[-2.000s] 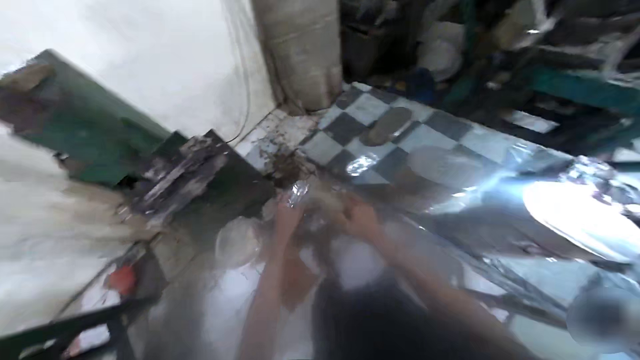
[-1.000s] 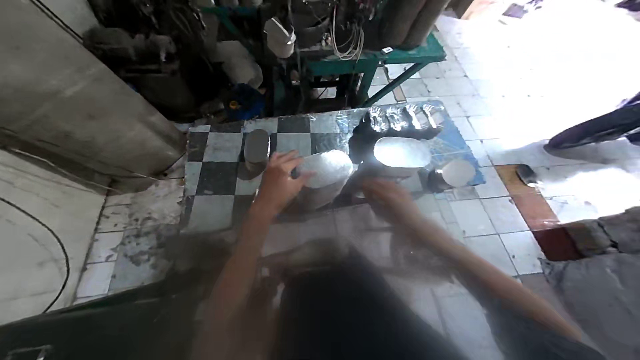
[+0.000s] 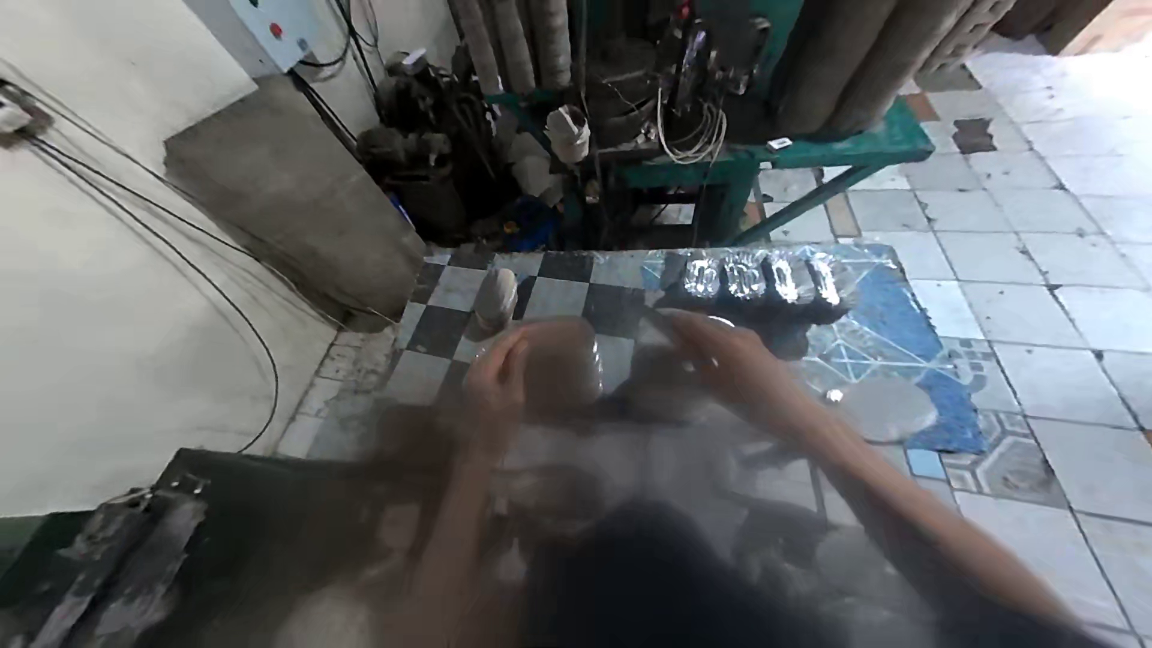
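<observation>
My left hand [image 3: 497, 376] is at the left side of a rounded oval piece [image 3: 560, 364], blurred, with fingers at its rim. My right hand [image 3: 715, 355] reaches over a second grey rounded piece [image 3: 666, 373], near its upper edge; whether it grips anything is hidden by blur. Behind my left hand a small grey oval block [image 3: 496, 299] stands on the checkered tiled tabletop [image 3: 547, 297]. Several shiny metallic pieces [image 3: 760, 281] lie in a row at the back right. A flat pale disc [image 3: 886, 409] lies at the table's right side.
Beyond the table stands a green metal bench [image 3: 810, 153] with coiled cable [image 3: 691, 130] and a white cup-like container [image 3: 568, 133]. A grey pillar [image 3: 297, 198] and a wall with hanging cables are at the left. Dark green equipment [image 3: 261, 540] sits at the lower left.
The view has swung widely. Since one second ago my left hand has come to the left side of the rounded piece, and my right hand has moved over the neighbouring one.
</observation>
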